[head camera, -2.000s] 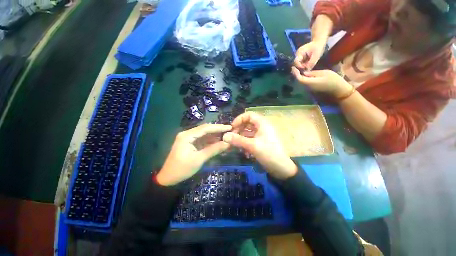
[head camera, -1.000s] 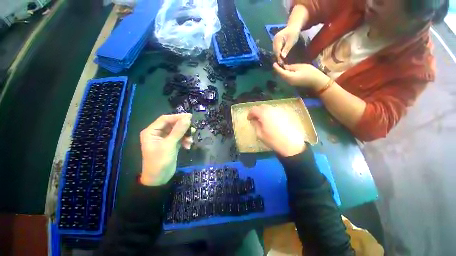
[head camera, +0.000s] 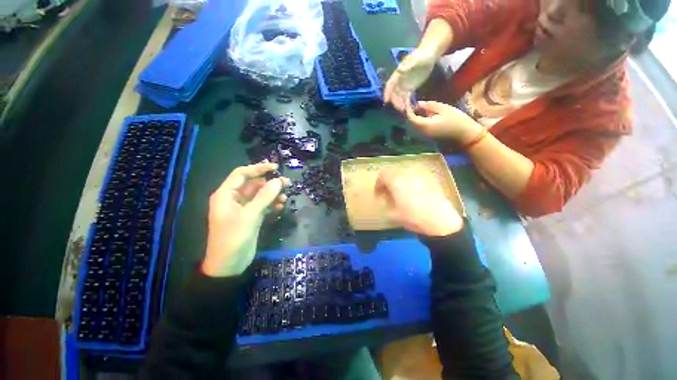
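My left hand is raised just left of the loose black parts, with a small black piece pinched between thumb and fingertips. My right hand is over the shallow tan box, fingers pointing down into it; the hand is blurred and I cannot tell if it holds a fitting. A heap of glossy black housings lies beyond my hands. The blue working tray lies in front of me, with rows of black units on its left and middle part.
Long blue trays filled with black rows are stacked at left. Blue sheets, a clear plastic bag and a filled tray stack are at the back. A coworker's hands work at the right, close beyond the tan box.
My hands were together over the heap two seconds ago, then parted. My right hand moved right to the tan box and remains there. The coworker's hands have moved slightly apart.
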